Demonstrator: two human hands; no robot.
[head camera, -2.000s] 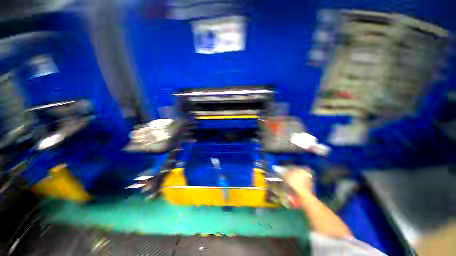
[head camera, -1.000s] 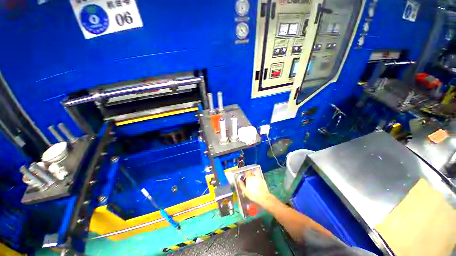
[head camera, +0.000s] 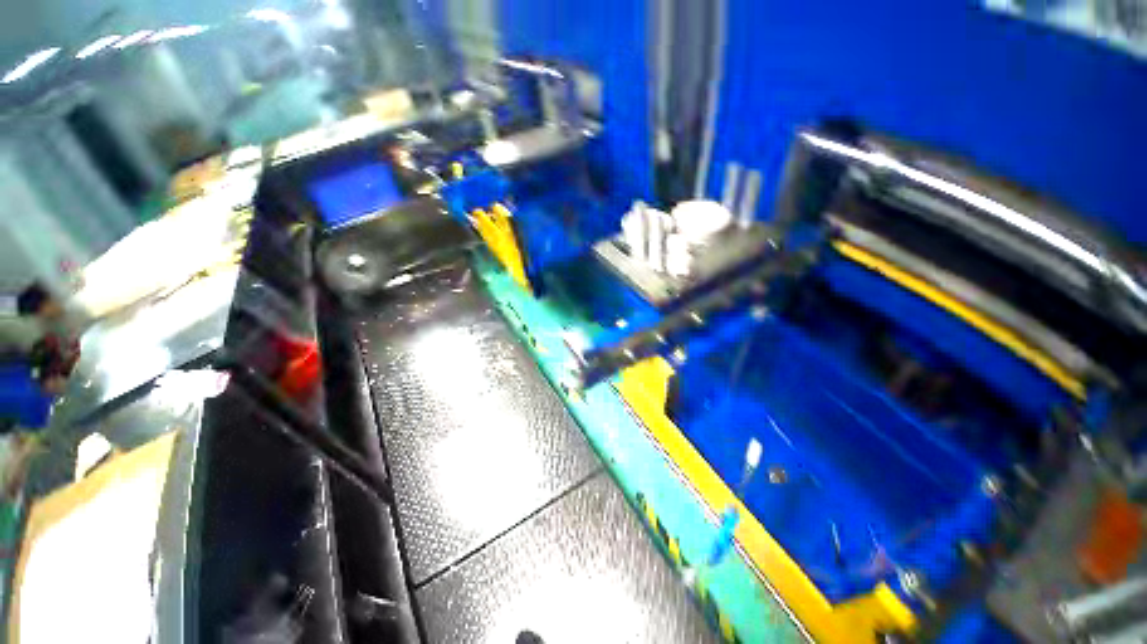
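Note:
Neither of my hands is in view. The frame is blurred. Nearest in front at the right is the blue press bed (head camera: 868, 428) with a yellow guard (head camera: 717, 503) along its front. The dark press opening (head camera: 969, 277) lies above it at the upper right. An air blow gun (head camera: 726, 533) with a blue handle and pale nozzle hangs at the bed's front. A side shelf (head camera: 642, 273) carries a white round tub (head camera: 702, 222) and several pale cylinders.
Dark textured mats (head camera: 465, 415) run along the aisle over green floor. Benches stand at the left, the nearest bearing a cardboard sheet (head camera: 157, 468) with a pale sheet on it. A round floor fan (head camera: 355, 266), a blue crate (head camera: 356, 193) and a red object (head camera: 298, 365) are beyond.
The view has swung left, away from the control panel and the right-hand bench. My right hand, earlier at the control box beside the press, has gone out of view.

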